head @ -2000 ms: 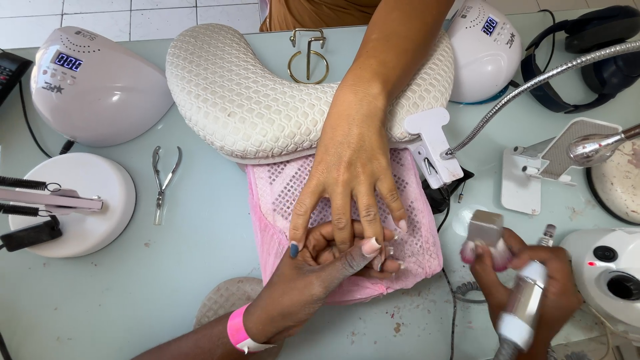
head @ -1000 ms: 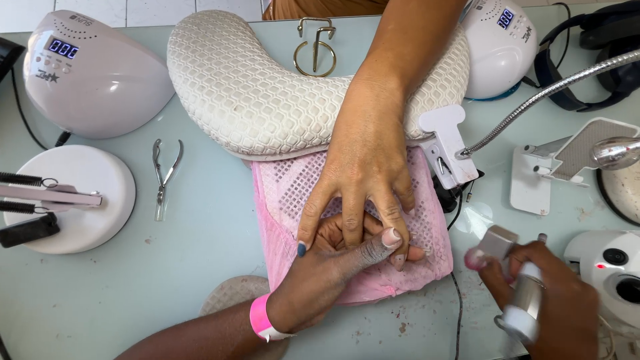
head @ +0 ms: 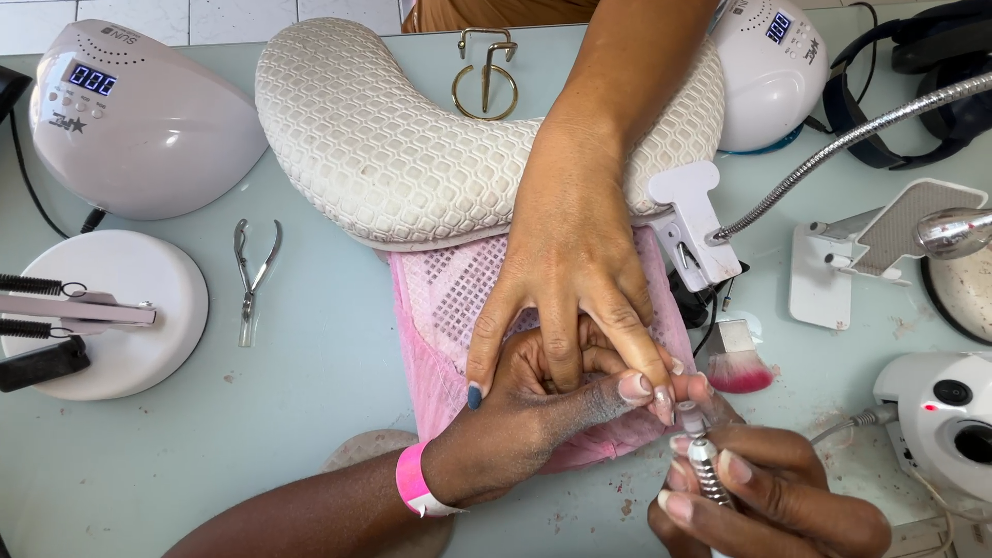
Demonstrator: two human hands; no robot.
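Observation:
My left hand (head: 535,418), with a pink wristband (head: 415,474) at its wrist, holds a finger of another person's hand (head: 573,271) from below, my thumb lying beside the fingertip. Between the fingers of my right hand (head: 767,480) is an electric nail drill handpiece (head: 707,465), its bit at the nail of that held finger. Another nail of the person's hand is dark blue. Under both hands lies a pink-covered dust collector (head: 465,302) with a perforated top. The person's forearm rests over a white textured cushion (head: 403,170).
Cuticle nippers (head: 248,283) lie left of the cushion. White nail lamps (head: 147,139) stand at both upper corners. A pink dust brush (head: 736,368), a phone stand (head: 821,279), the drill's control unit (head: 945,418) and a clip-on lamp's gooseneck (head: 845,139) are at the right.
The dust brush, held in my right hand before, now lies on the table. My right hand has moved left with the drill handpiece, up to the person's fingertip.

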